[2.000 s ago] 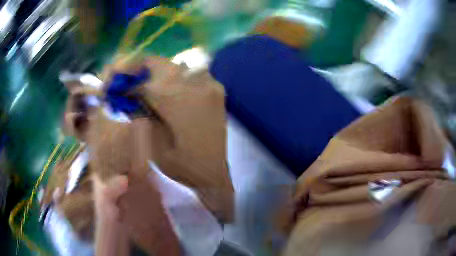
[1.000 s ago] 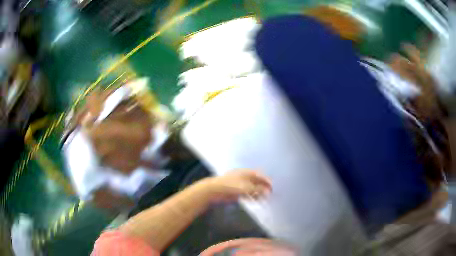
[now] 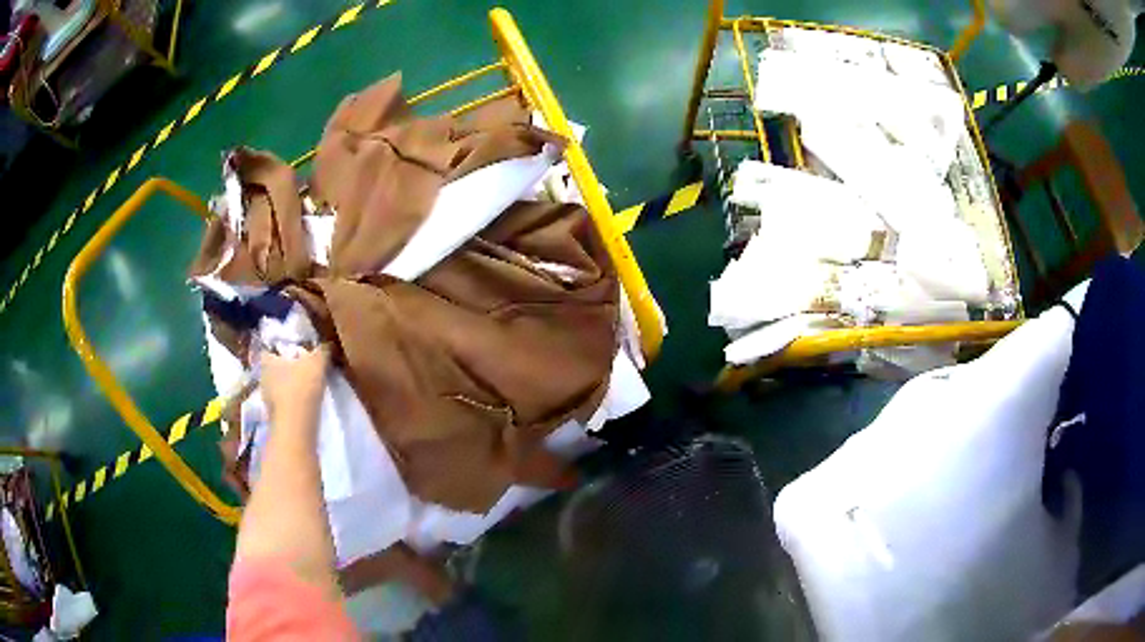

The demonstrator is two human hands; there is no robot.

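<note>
A bundle of brown and white cloth pieces (image 3: pixel 477 339) lies spread on a trolley with yellow tubular rails (image 3: pixel 107 370), left of centre. A dark navy tie strip (image 3: pixel 251 307) shows at its left part, where the cloth is bunched. My left hand (image 3: pixel 295 374), below a coral sleeve, is closed on the bunched cloth just beside this tie; the fingertips are partly hidden in white cloth. My right hand is not in view.
A second yellow trolley (image 3: pixel 879 337) holds white pieces (image 3: pixel 866 163). The white-covered table (image 3: pixel 942 489) and navy padded board (image 3: pixel 1111 389) are at right. A dark mesh-like object (image 3: pixel 678 539) is at bottom centre. A dress form (image 3: pixel 1086 35) stands at top right.
The view has swung left, away from the board. My left hand has moved from above the white table to the bundle on the trolley and has taken hold of it.
</note>
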